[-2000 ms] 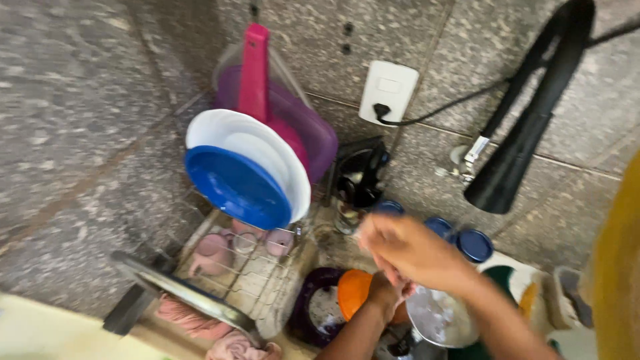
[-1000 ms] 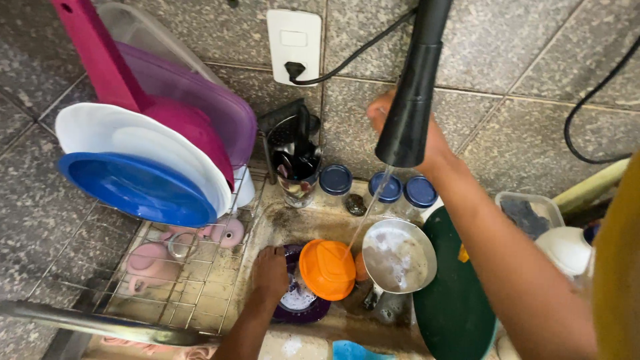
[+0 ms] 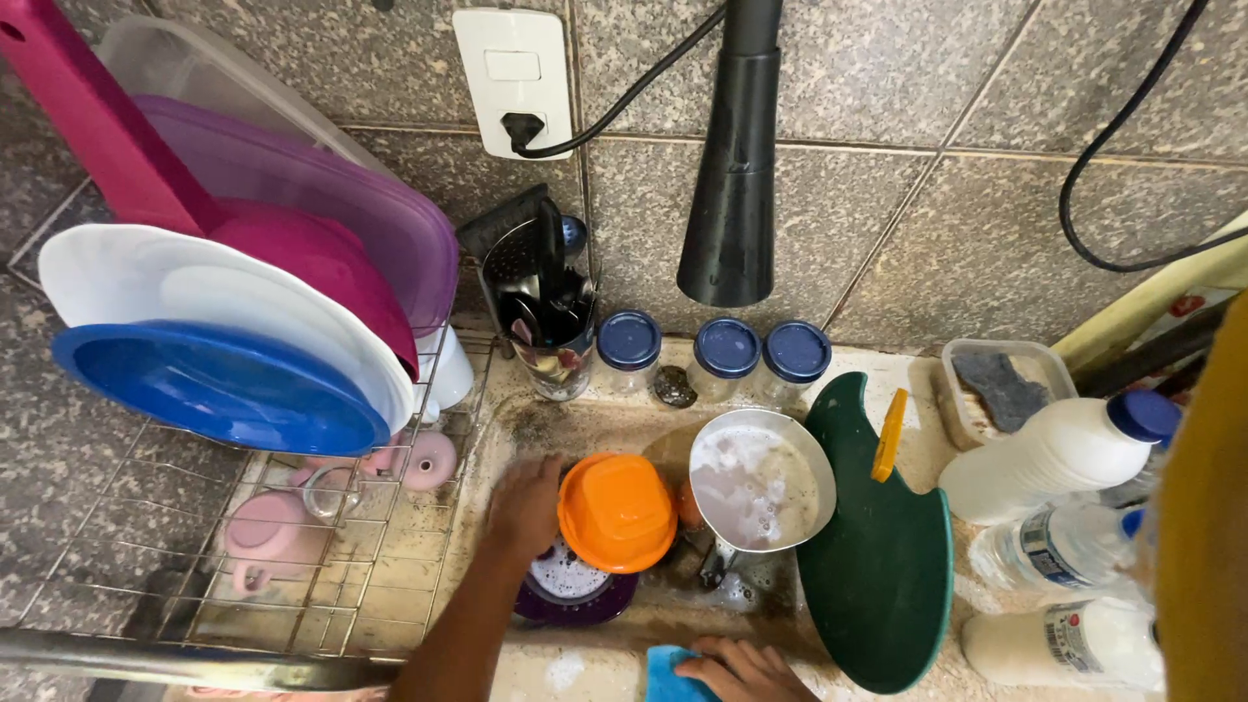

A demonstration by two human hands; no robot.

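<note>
My left hand [image 3: 526, 507] is in the sink's left side, against the edge of an orange plastic bowl [image 3: 619, 512]; its fingertips are partly hidden, so its grip is unclear. Under the orange bowl lies a purple dish [image 3: 575, 609] with suds. My right hand [image 3: 746, 671] rests at the sink's front edge, its fingers on a blue cloth or sponge [image 3: 673, 675]. A metal pan [image 3: 762, 480] of soapy water stands in the sink, beside a green cutting board [image 3: 877, 575] that leans at the right.
A black faucet [image 3: 731, 195] hangs above. Left is a wire dish rack [image 3: 370, 575] holding a blue bowl [image 3: 224, 385] and pink cups [image 3: 273, 536]. Behind stand a utensil holder [image 3: 556, 366] and blue-lidded jars [image 3: 726, 349]. Plastic bottles [image 3: 1053, 458] line the right side.
My right hand has come down from behind the faucet to the blue cloth or sponge at the front edge. Water ran from the faucet a second ago; none shows now.
</note>
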